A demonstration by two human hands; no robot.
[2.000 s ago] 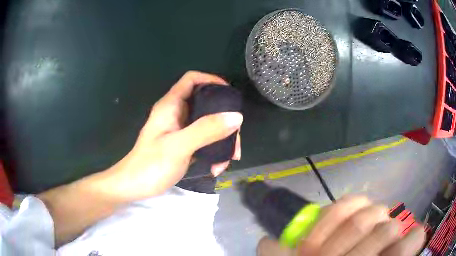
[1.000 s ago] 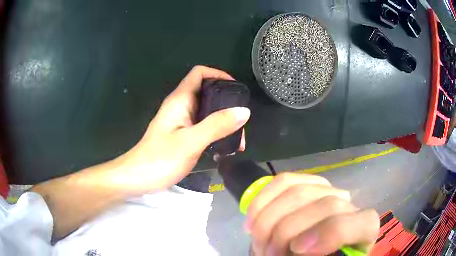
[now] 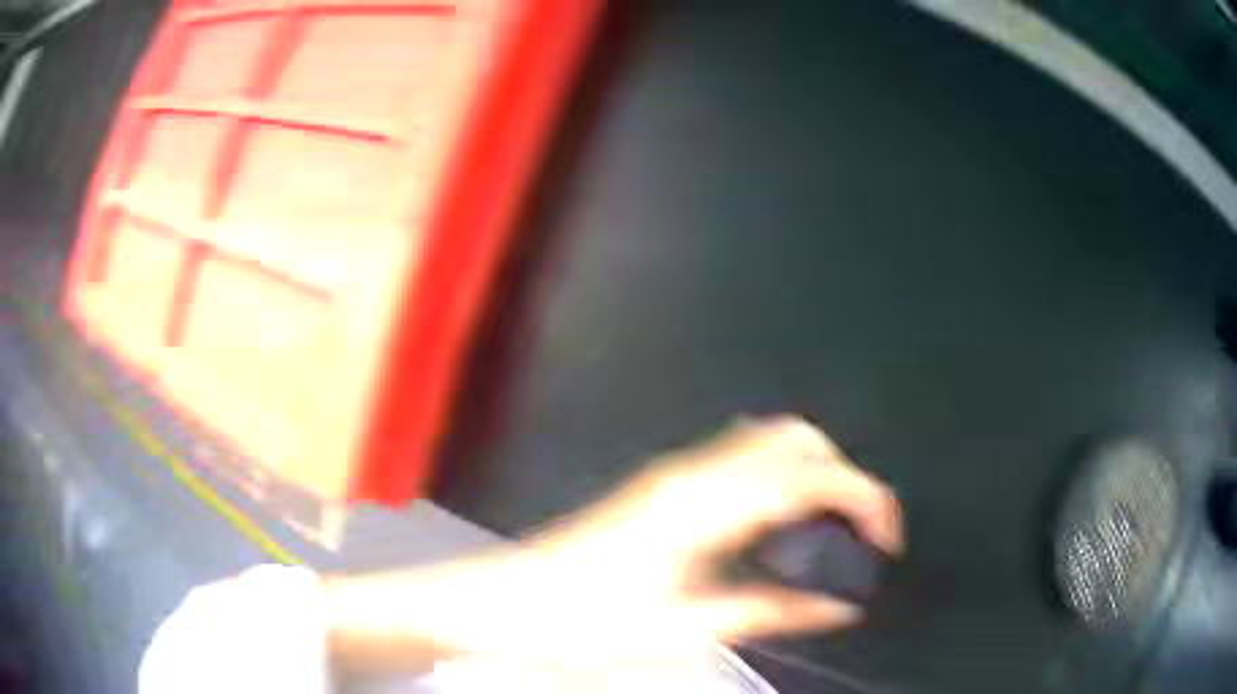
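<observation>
My left hand (image 3: 733,529) is blurred at the lower middle of the head view. Its thumb and fingers are closed around the black plastic housing (image 3: 822,559), which is held over the dark bench top (image 3: 814,244). Only part of the housing shows between the fingers. My right hand and the electric screwdriver are out of the picture.
A large red-orange tray (image 3: 421,271) with divided compartments stands at the left bench end. The round screw tray (image 3: 1119,536) lies at the lower right. Dark shapes are cut off at the right edge. Grey floor with a yellow line shows at the lower left.
The view has swung left, bringing in the red-orange tray and moving the screw tray to the right. The housing is away from the screwdriver, which has left the picture with my right hand.
</observation>
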